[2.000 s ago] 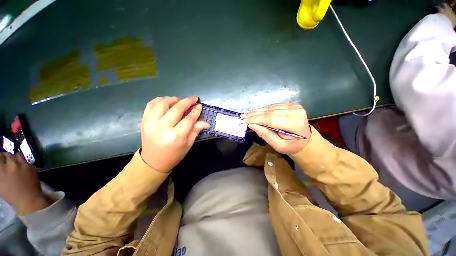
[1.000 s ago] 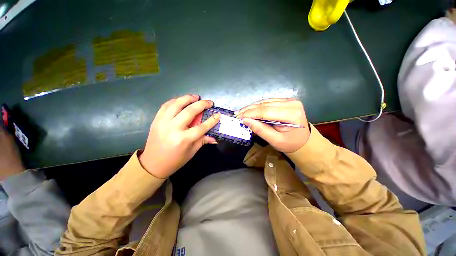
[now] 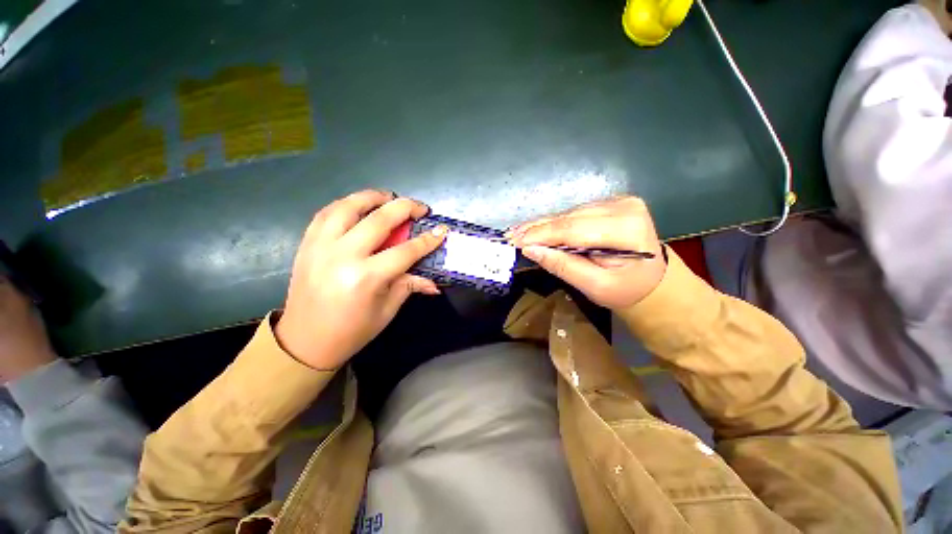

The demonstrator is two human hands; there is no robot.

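Note:
My left hand [image 3: 360, 273] grips the red end of a dark oblong phone unit [image 3: 478, 257] at the bench edge, thumb and fingers on its rim. The unit has a white area with small dark dots toward its right end. My right hand [image 3: 597, 250] holds thin dark tweezers [image 3: 616, 252], its fingertips at the unit's right end. The tweezer tips are too small and covered to make out. A clear tape sheet [image 3: 245, 117] with two gold-brown blocks lies beyond my left hand.
The dark green bench [image 3: 438, 94] spans the view. A yellow fan base [image 3: 652, 19] is at the top right, with a white cord [image 3: 754, 102] curving to the bench edge. People's sleeves show at right [image 3: 887, 136] and lower left [image 3: 78, 417].
The unit's angle has shifted slightly in my left hand. My right hand has moved a little right with the tweezers. The neighbour's black, red-ended unit at left is out of sight.

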